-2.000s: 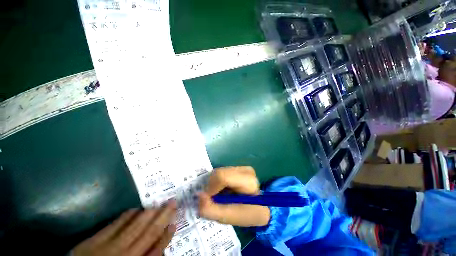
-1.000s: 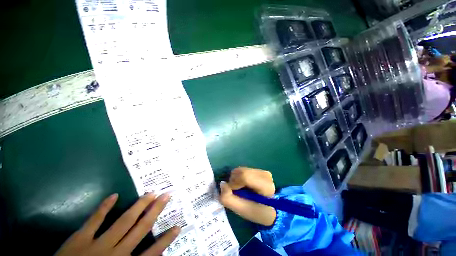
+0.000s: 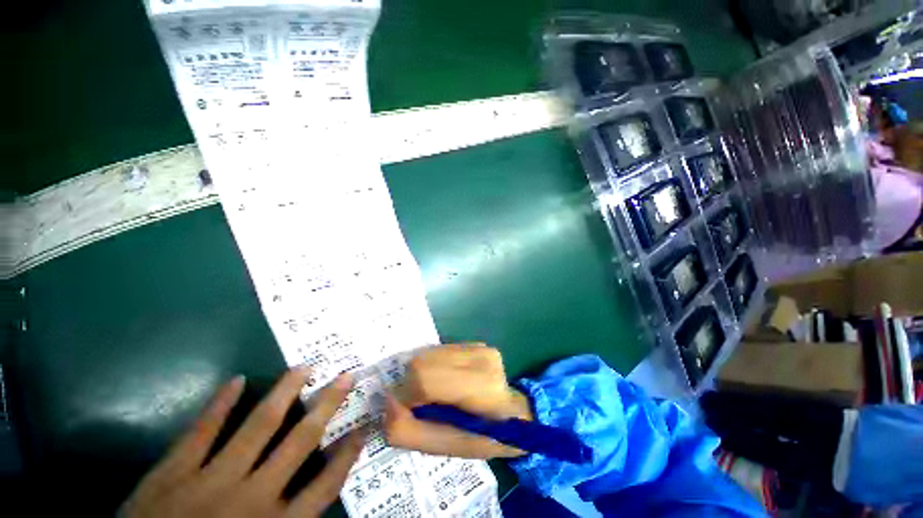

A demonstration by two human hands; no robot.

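Note:
A long white two-column label strip lies on the dark green bench and runs from the top left down to the lower middle. My right hand, slightly blurred, holds a dark blue marker pen over the strip's lower part; its tip is hidden by the fingers. My left hand is spread at the lower left, with fingertips on the strip's left edge. Its lower part is cut off by the picture's edge.
A clear blister tray with two rows of black devices lies at the right. Stacked blister trays stand beside it. A whitish tape strip crosses the bench. Cartons, a blue sleeve and a person in pink are at the right.
My right hand with the pen has moved left from the strip's right edge onto its middle. The strip's top end looks wider and more print shows there. My left hand's fingers have shifted slightly.

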